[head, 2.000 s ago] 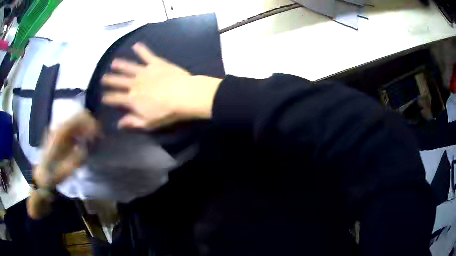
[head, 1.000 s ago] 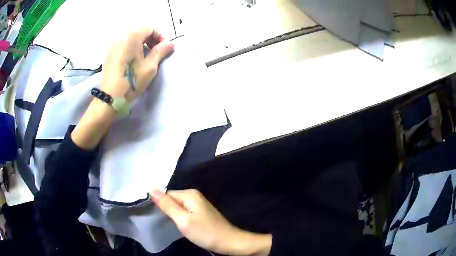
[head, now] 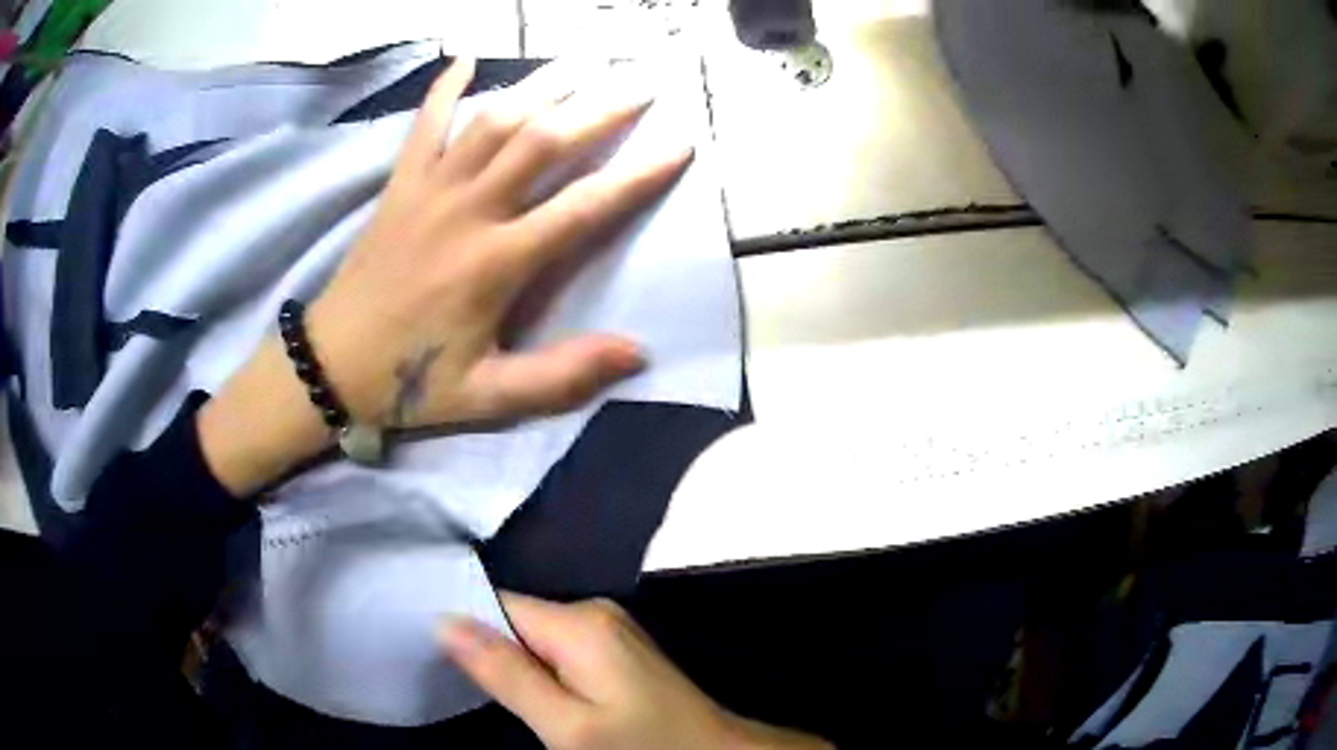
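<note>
A pale grey-white cut panel lies on the machine bed, over a dark piece whose curved edge shows below it. My left hand lies flat on the panel with its fingers spread. My right hand pinches the panel's lower edge between thumb and fingers, near the table's front edge. The garment body, pale with dark strips, lies bunched to the left, partly under my left forearm. The dark presser foot area is at the top centre, clear of the fabric.
Grey curved pieces lie right of the needle area. The pale machine bed has a dark seam line and a front edge curving across the view. A bundle of black and white pieces is at the lower right. Something green shows at the top left corner.
My left hand has gone from pinching the panel's upper edge to lying spread on it. The panel lies closer to the presser foot. My right hand still holds the lower edge.
</note>
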